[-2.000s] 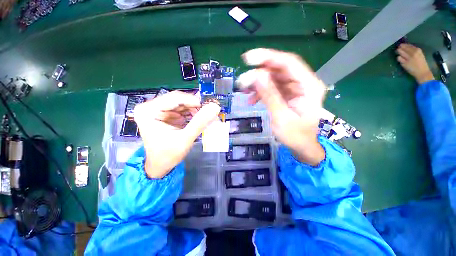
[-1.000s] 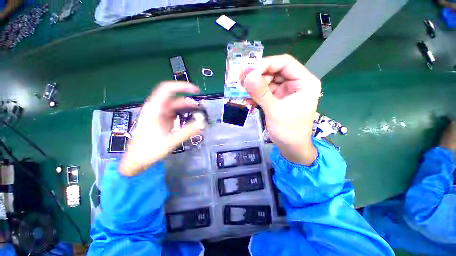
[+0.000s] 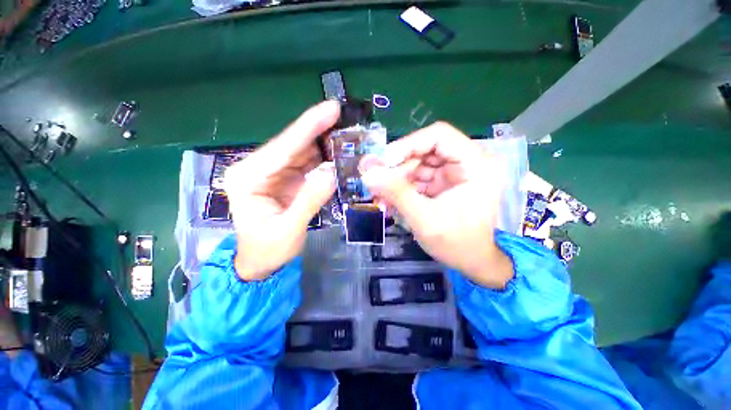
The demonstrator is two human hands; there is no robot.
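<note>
My left hand holds a black phone housing, mostly hidden behind its fingers and the board. My right hand pinches the right side of a silver and blue circuit board, which overlaps the front of the housing. Whether the board sits inside the housing cannot be told. A dark square LCD screen with bright edges hangs from the board's lower end over the compartment tray. Several black phone housings lie in the tray's pockets below the hands.
Loose parts lie right of the tray. A slanting grey post stands beyond at right. A ring-shaped part and a black frame with a white piece lie beyond the tray. A fan is at lower left. Another person's blue sleeve shows at right.
My left hand has taken hold of a black housing and come to the board. My right hand has brought the board down and left to meet it. The other person's hand has gone from view.
</note>
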